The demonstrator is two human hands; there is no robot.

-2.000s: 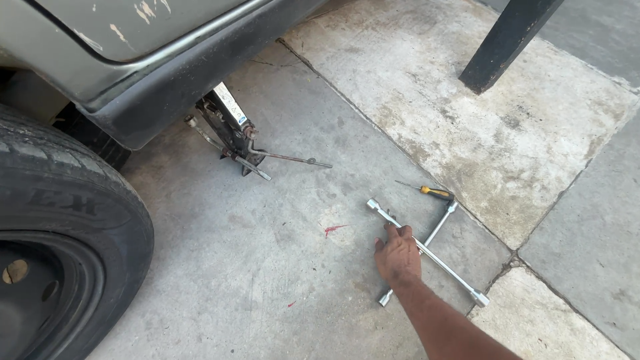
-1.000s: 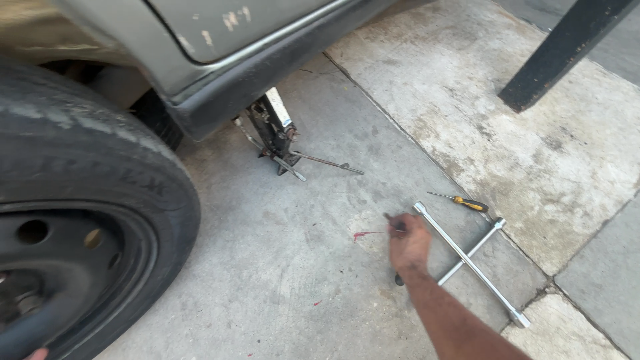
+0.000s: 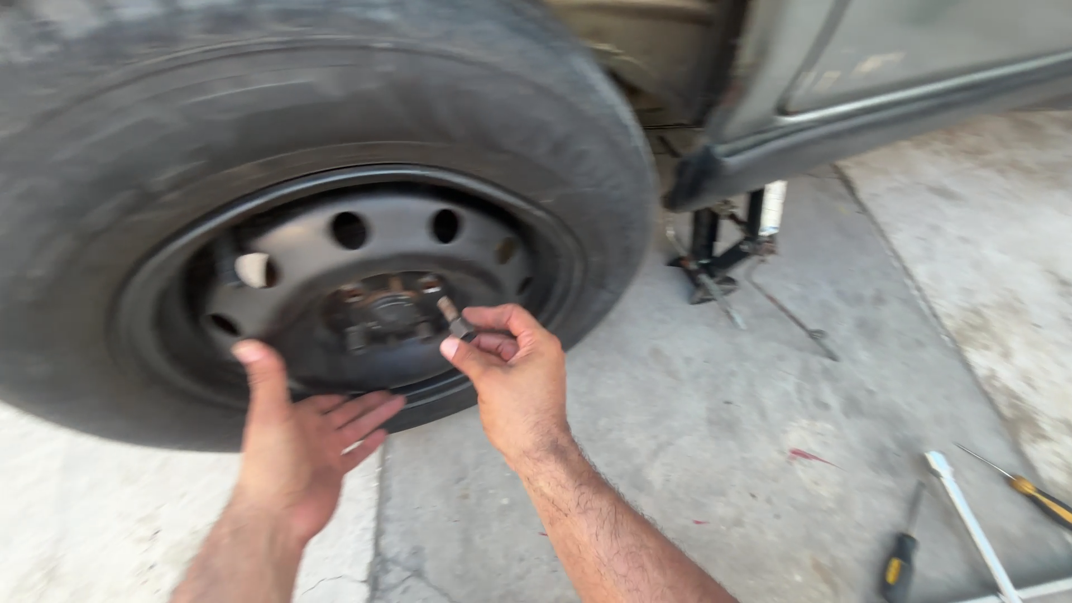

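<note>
My right hand pinches a wheel bolt between thumb and fingers, its threaded end pointing up and left at the hub of a black steel wheel. Rust-coloured bolt holes show around the hub. Palm up and fingers spread, my left hand is in front of the lower rim and holds nothing. Whether it touches the tyre I cannot tell.
A jack with a thin crank rod stands under the car's sill. On the concrete at lower right lie a four-way lug wrench, a black-handled screwdriver and a yellow-and-black screwdriver.
My right hand has moved from the lug wrench on the ground to the wheel, now with a bolt in its fingers. My left hand has come into full view. The view has swung left.
</note>
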